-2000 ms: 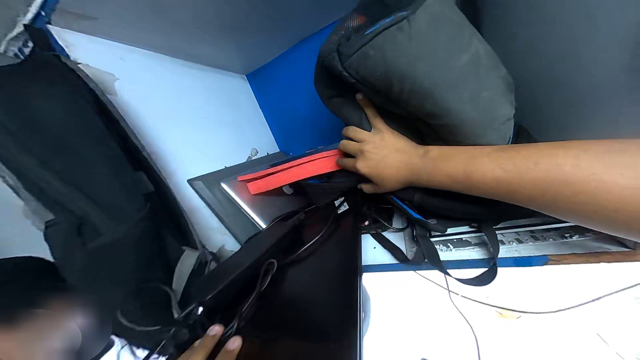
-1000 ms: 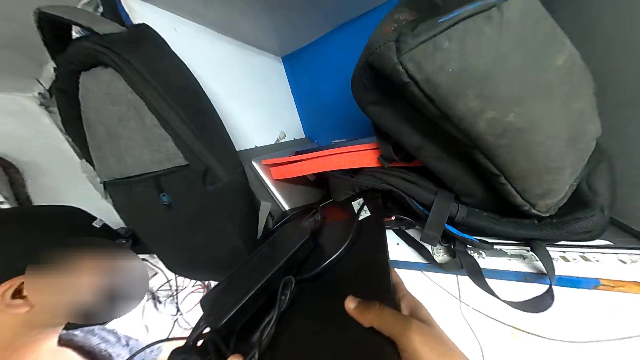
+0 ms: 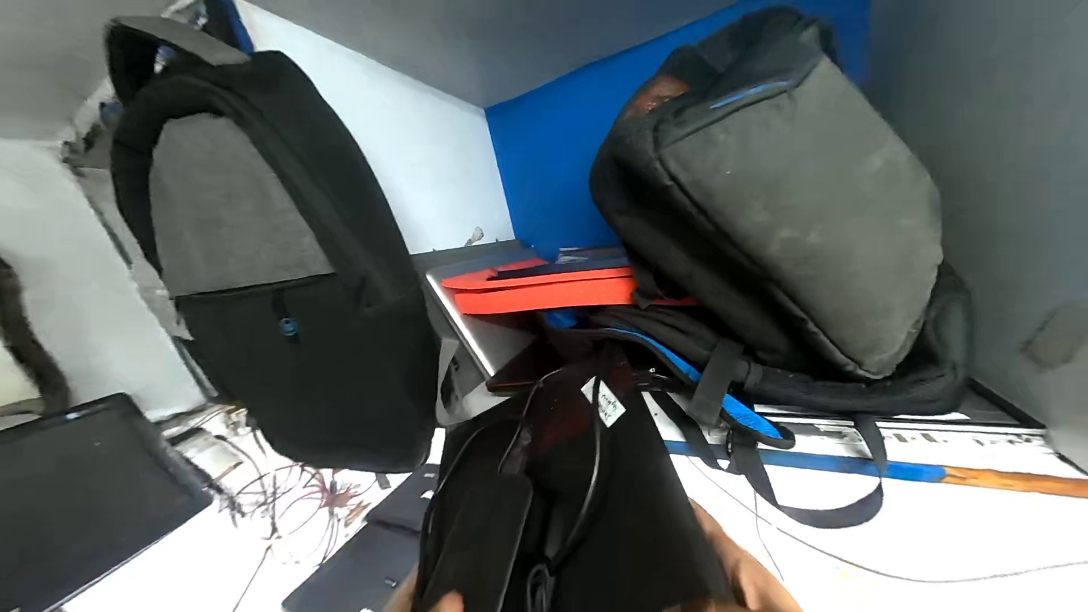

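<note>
Between my two hands, at the bottom centre, is a flat black device (image 3: 633,501), maybe a laptop or a monitor, with a small white label bearing writing. A black power adapter (image 3: 480,535) and its looped cable lie on top of it. My left hand (image 3: 425,600) holds the lower left side, mostly hidden below the adapter. My right hand (image 3: 748,578) grips the right edge, its fingers partly hidden. Just beyond are a red-orange folder or sleeve (image 3: 544,295) and a silver laptop-like item (image 3: 484,336).
A grey and black backpack (image 3: 790,204) rests on another black bag (image 3: 858,391) at the right, straps hanging. Another backpack (image 3: 246,204) hangs at the left. Below it are tangled cables (image 3: 319,501), dark flat devices (image 3: 365,552) and a monitor (image 3: 85,493). A blue pole (image 3: 850,467) runs along the right.
My right hand has left the grey backpack and now holds the black device's right edge. The view has shifted, and the other person's head at the lower left is out of view.
</note>
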